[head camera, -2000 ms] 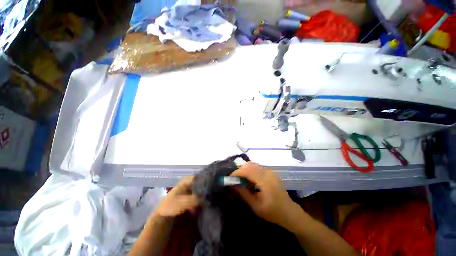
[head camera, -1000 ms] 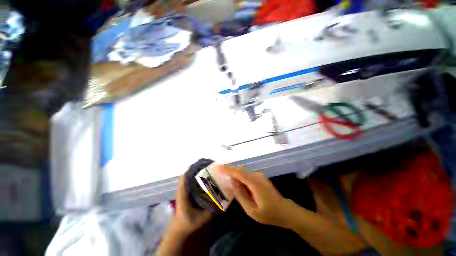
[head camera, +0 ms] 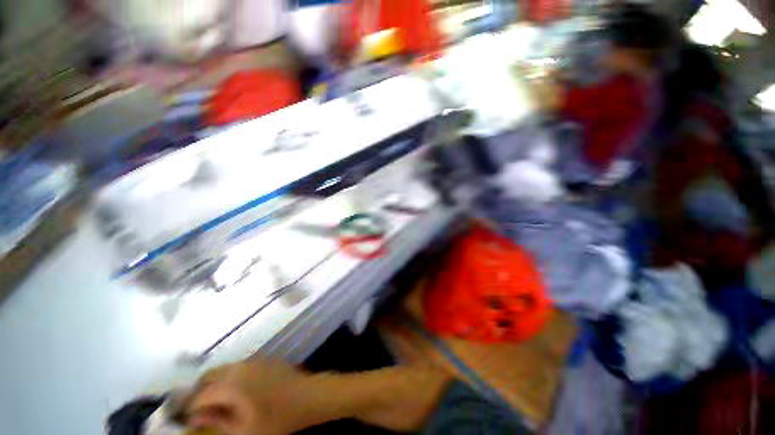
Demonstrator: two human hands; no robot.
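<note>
The whole view is blurred. My right hand [head camera: 223, 399] is at the bottom left, in front of the table's front edge, with fingers closed on a pale card-like thing [head camera: 160, 420], mostly hidden and cut off by the picture's edge. A crumpled black bag [head camera: 132, 416] lies against it. My left hand is out of the picture. The white sewing machine head [head camera: 280, 140] runs diagonally over the table. Scissors with red and green handles [head camera: 363, 236] lie on the tabletop.
A bright red plastic bag [head camera: 489, 289] sits below right of the table. Heaps of grey-blue cloth [head camera: 569, 255] and white cloth [head camera: 671, 323] lie farther right. A blurred person in red [head camera: 608, 115] appears at the upper right. Another red bundle [head camera: 253, 95] is behind the machine.
The view has swung to the right, so the table and machine moved left in the picture. My left hand left the picture, and my right hand now shows at the bottom left.
</note>
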